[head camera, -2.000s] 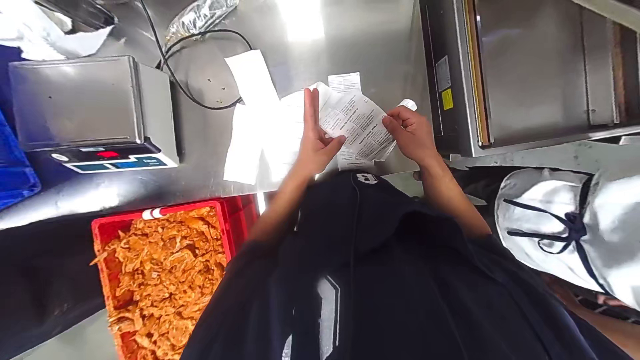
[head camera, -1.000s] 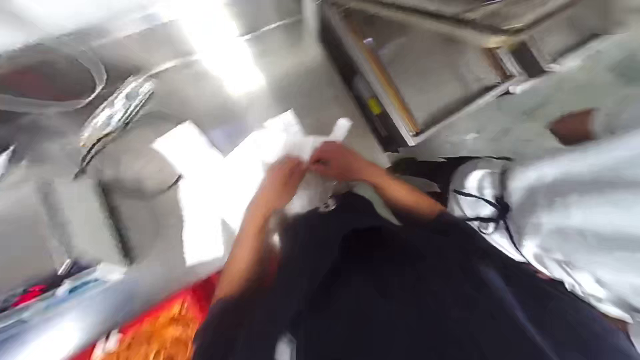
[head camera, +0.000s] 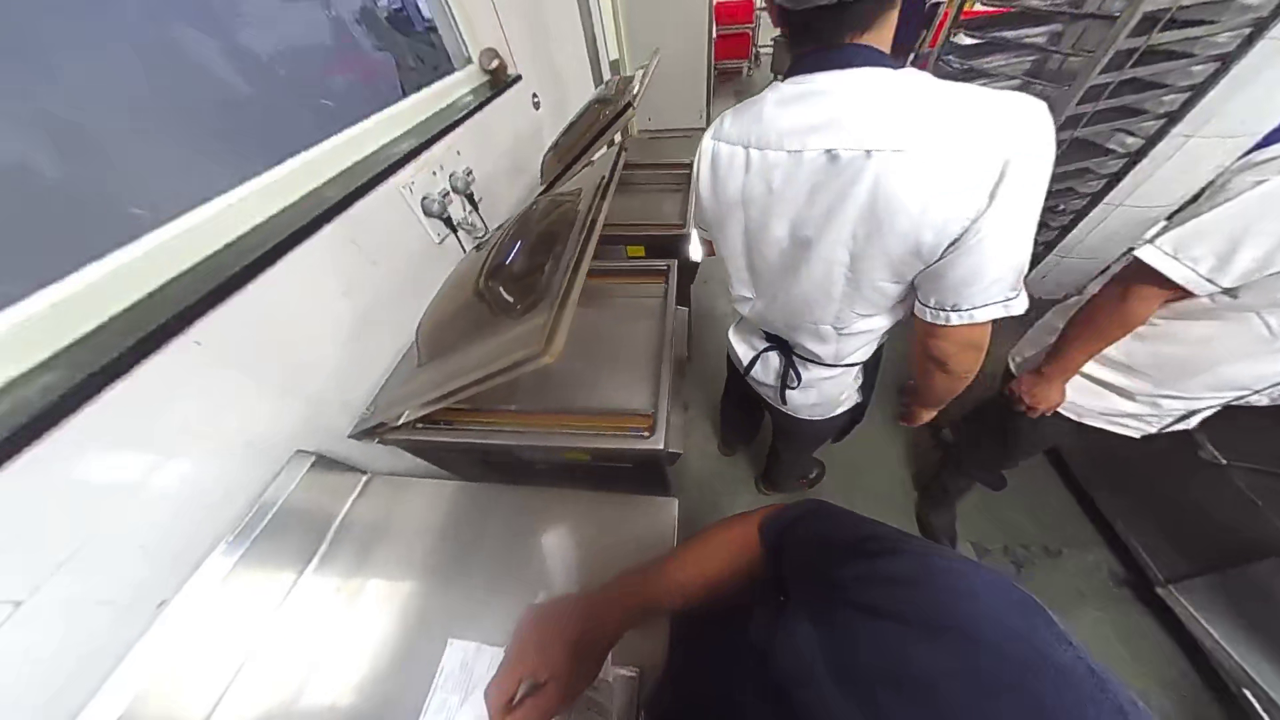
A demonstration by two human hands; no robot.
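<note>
At the bottom of the head view, my right hand (head camera: 555,655) is over white paper sheets (head camera: 458,678) on a stainless steel table (head camera: 430,540). Its fingers are curled and blurred, and whether they grip the paper is unclear. A sheet's edge shows on each side of the hand. The paper on the left bears faint writing. My left hand is outside the view.
Beyond the table stands a vacuum chamber sealer (head camera: 610,345) with its clear lid (head camera: 520,270) raised, and another is behind it. Two people in white shirts (head camera: 860,190) (head camera: 1190,300) stand at the right, near a metal rack (head camera: 1110,100). Plugs sit in wall sockets (head camera: 437,205).
The view has swung widely toward the sealers and the people. Two seconds ago both my hands held printed papers; now only my right hand shows, low over the sheets.
</note>
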